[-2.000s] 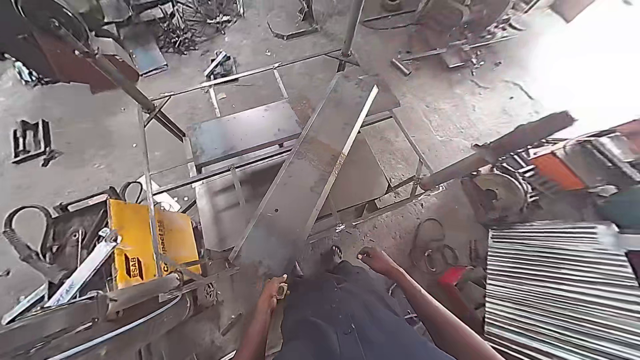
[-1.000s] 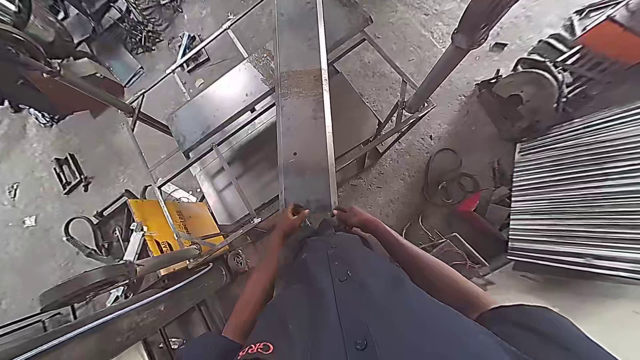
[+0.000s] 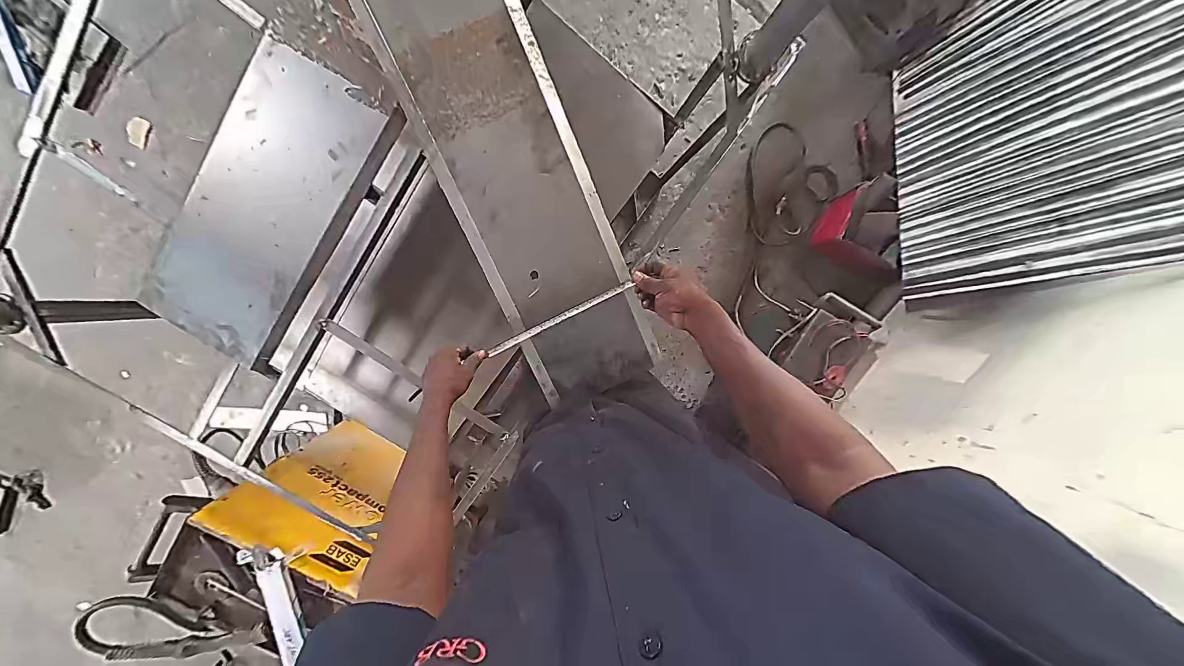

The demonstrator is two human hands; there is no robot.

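A thin, light ruler-like strip point(image 3: 560, 320), probably a steel rule or measuring tape, spans between my two hands across a long metal channel with raised edges point(image 3: 546, 213). My left hand point(image 3: 451, 372) grips the strip's left end, just outside the channel's left edge. At the right edge, my right hand point(image 3: 668, 292) pinches the other end. The channel runs away from my body, over a metal frame, with a small dark hole and a brownish rust patch on its face.
A flat metal sheet point(image 3: 277, 185) rests on the frame at the left. Lower left stands a yellow ESAB welding machine point(image 3: 305, 481). On the right are a stack of ribbed metal point(image 3: 1036, 157), a red object point(image 3: 837, 222) and cables point(image 3: 782, 185) on the floor.
My hands, close together at the channel's near end one second ago, are now farther apart with the strip stretched between them. The view has turned and come closer.
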